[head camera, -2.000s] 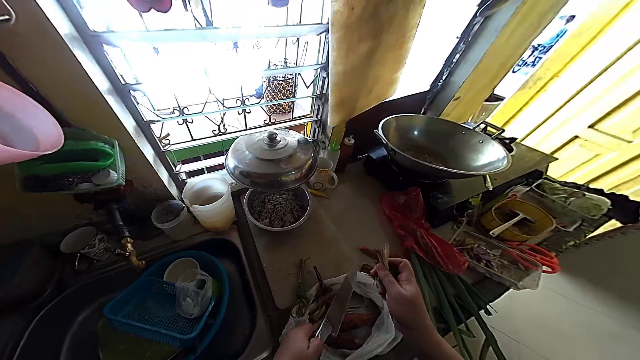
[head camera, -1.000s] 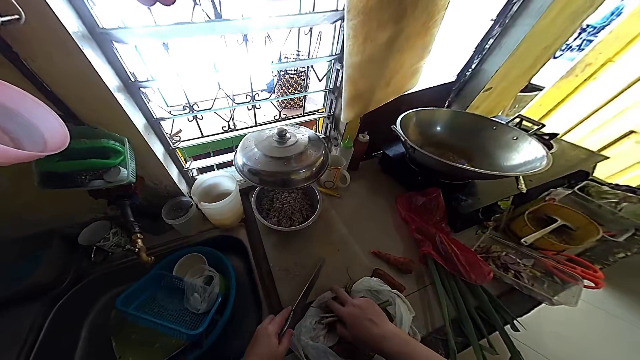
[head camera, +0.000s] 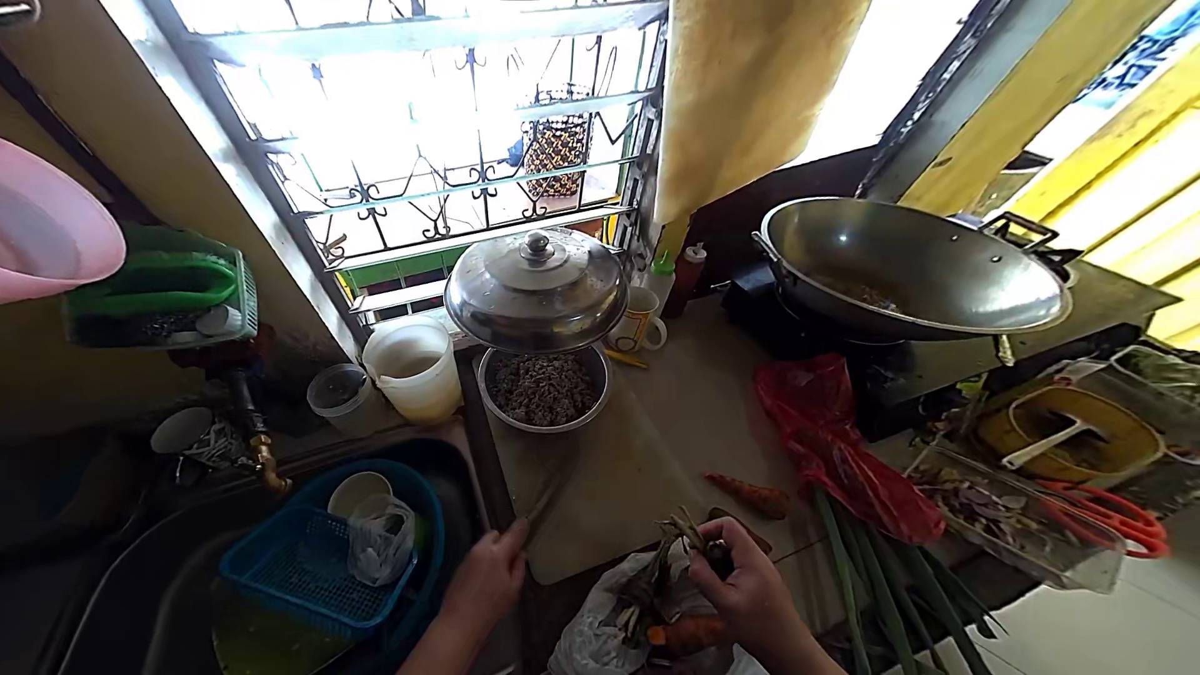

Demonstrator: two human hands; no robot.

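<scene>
My left hand [head camera: 497, 572] grips a kitchen knife [head camera: 553, 483], whose blurred blade points up and away over the cutting board [head camera: 619, 469]. In my right hand [head camera: 741, 572] is a small bunch of dry plant stems [head camera: 684, 530] with a dark round part at my fingers; its exact kind cannot be told. Below that hand lies an open white plastic bag [head camera: 595, 614] holding more stems and an orange carrot [head camera: 689, 635]. Another carrot [head camera: 750, 495] rests on the counter beyond my right hand, near a darker piece partly hidden by my fingers.
A metal bowl of dark minced food [head camera: 544, 389] stands at the board's far end under a steel lid [head camera: 536, 291]. The sink with a blue basket [head camera: 319, 572] is at left. At right are a large wok [head camera: 919, 272], a red plastic bag [head camera: 844, 450], long green leaves [head camera: 872, 581] and a clear tray [head camera: 1022, 525].
My right hand has come up out of the white bag and now holds stems. The knife hand has moved left, away from the bag. The carrot on the counter appears there one second ago too.
</scene>
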